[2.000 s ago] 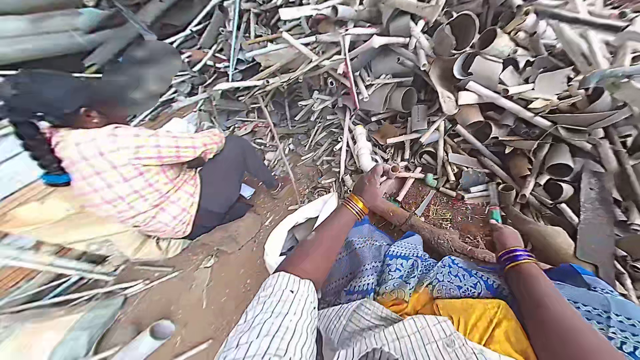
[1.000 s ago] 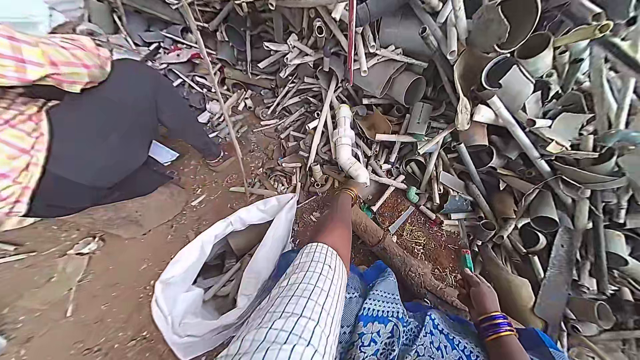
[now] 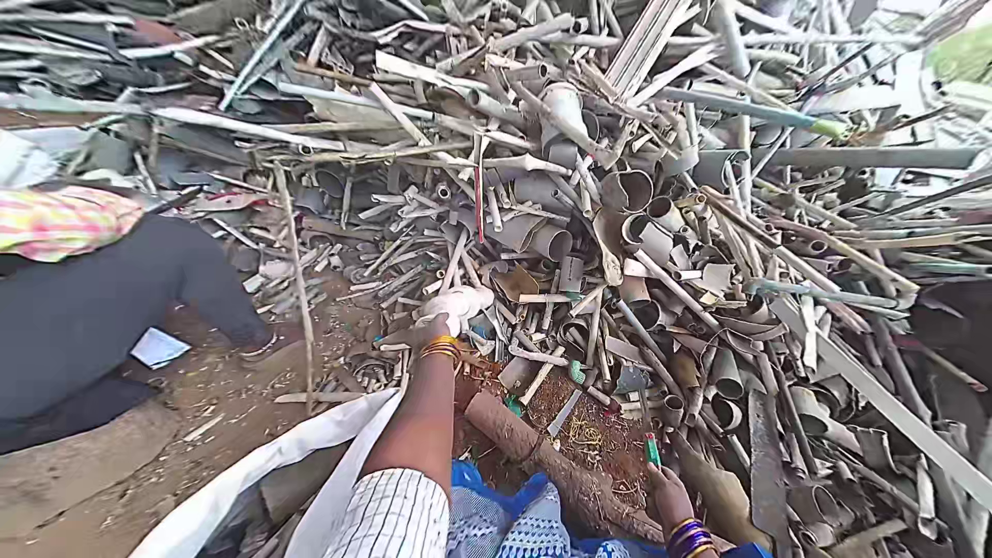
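Note:
My left hand (image 3: 435,332) is stretched out to the pile with its fingers around a white plastic pipe piece (image 3: 459,302). My right hand (image 3: 668,490), low at the right, grips a tool by its green handle (image 3: 652,449); its thin dark end points away from me. Between the hands a wooden log (image 3: 535,457) lies slanting over the red soil. Just beyond the log is a loose blade (image 3: 564,412), near a green pipe fitting (image 3: 576,372) and short pipe offcuts.
A large heap of scrap pipes (image 3: 542,232) spreads ahead and to the right. An open white sack (image 3: 256,465) holding pipe pieces stands at my lower left. Further left a person in dark trousers (image 3: 93,310) sits on the ground, beyond an upright stick (image 3: 297,279).
My left hand has moved with the white pipe piece, which was upright and bent one second ago and now lies lower over the pile. My view has shifted.

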